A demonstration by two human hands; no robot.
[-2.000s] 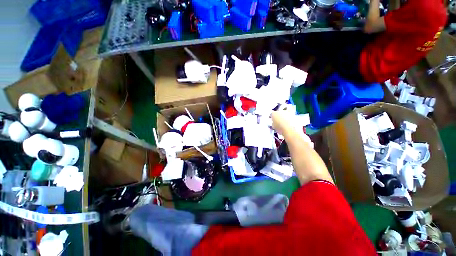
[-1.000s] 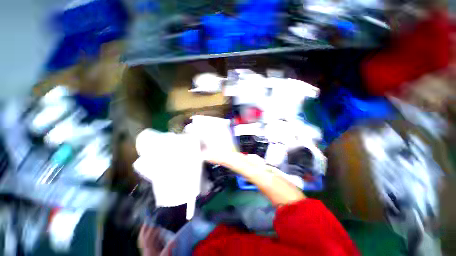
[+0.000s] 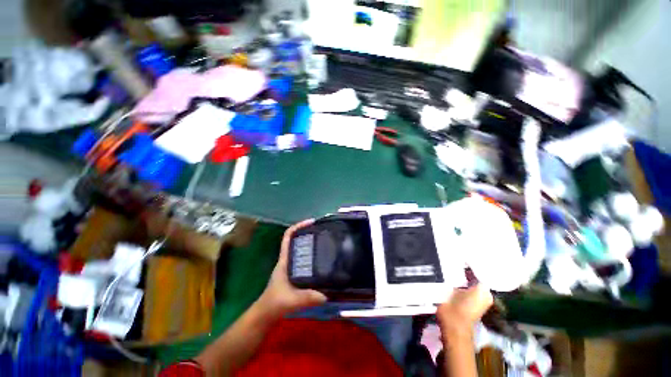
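A white security camera [image 3: 374, 258] is held over the lap at the bench's front edge. Its black head with a dotted panel points left, and a black rectangular panel with a round centre sits in the white body. A rounded white part is at its right end. My left hand [image 3: 287, 283] grips the black head at the left end. My right hand [image 3: 465, 303] grips the white body at its lower right. The fingers behind the camera are hidden. The picture is somewhat blurred.
The green bench [image 3: 331, 173] lies ahead, with a black mouse [image 3: 409, 159], red-handled pliers [image 3: 387, 135], white paper [image 3: 342, 130] and a red part [image 3: 229, 149]. A keyboard and bright monitor [image 3: 441, 29] stand behind. A white strip [image 3: 531, 184] hangs at right. Cardboard boxes [image 3: 179, 294] stand lower left.
The view has turned from the floor crates to the bench. One arm was reaching into the white cameras, then moving a white unit; now both hands hold a camera in front of me.
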